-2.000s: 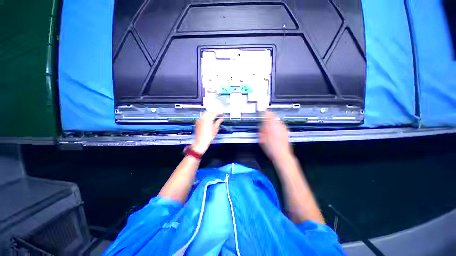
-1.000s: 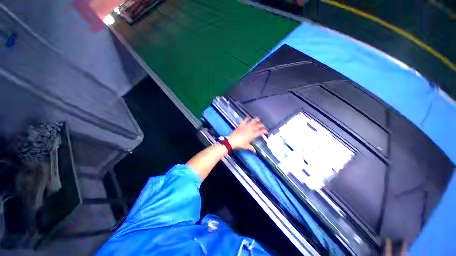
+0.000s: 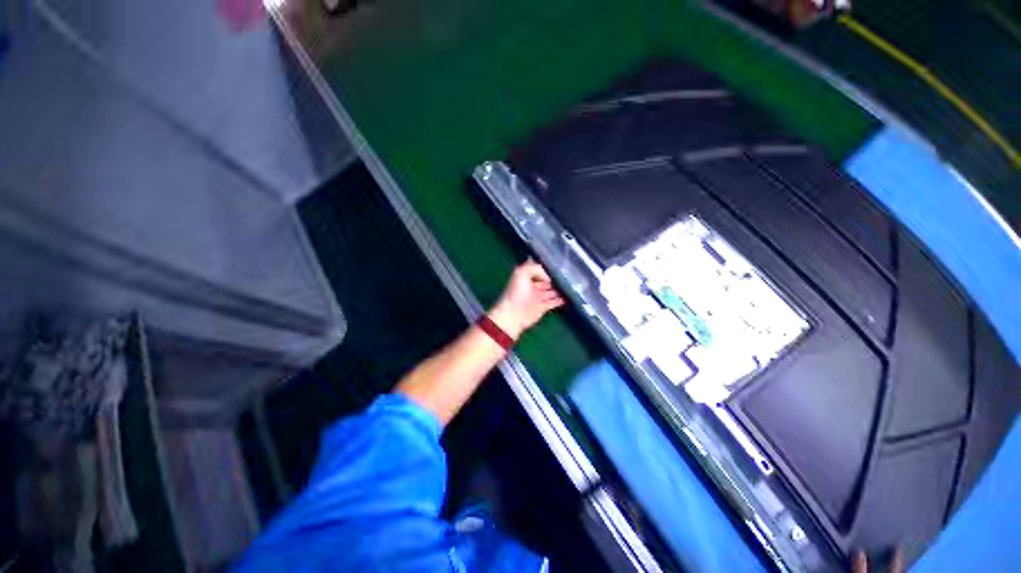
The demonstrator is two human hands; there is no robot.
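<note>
The TV panel module (image 3: pixel 812 437) lies back side up and slanted, its far-left part over the green bench and the rest over blue padding. Its bottom metal rail (image 3: pixel 582 274) faces me. A green control board (image 3: pixel 685 316) sits on the bright central plate (image 3: pixel 745 313). My left hand (image 3: pixel 528 297), bare with a red wristband, has its fingers curled at the rail's outer edge, left of the plate. Of my right hand (image 3: pixel 877 562) only fingertips show, on the panel near the rail's other end at the bottom edge of view; its grip is hidden.
The green bench top (image 3: pixel 437 101) lies at upper left, with a silver line edge rail (image 3: pixel 420 229) along my side. Blue padded pallet (image 3: pixel 661 476) shows below and right of the panel. A grey cabinet-like surface (image 3: pixel 190 224) stands at left. Part of a person's hand (image 3: pixel 797 9) shows at the top.
The view turned left after the first frame. Since the second frame, the panel has shifted from the blue pallet partly over the green bench. My left hand moved from the rail's top to its outer edge.
</note>
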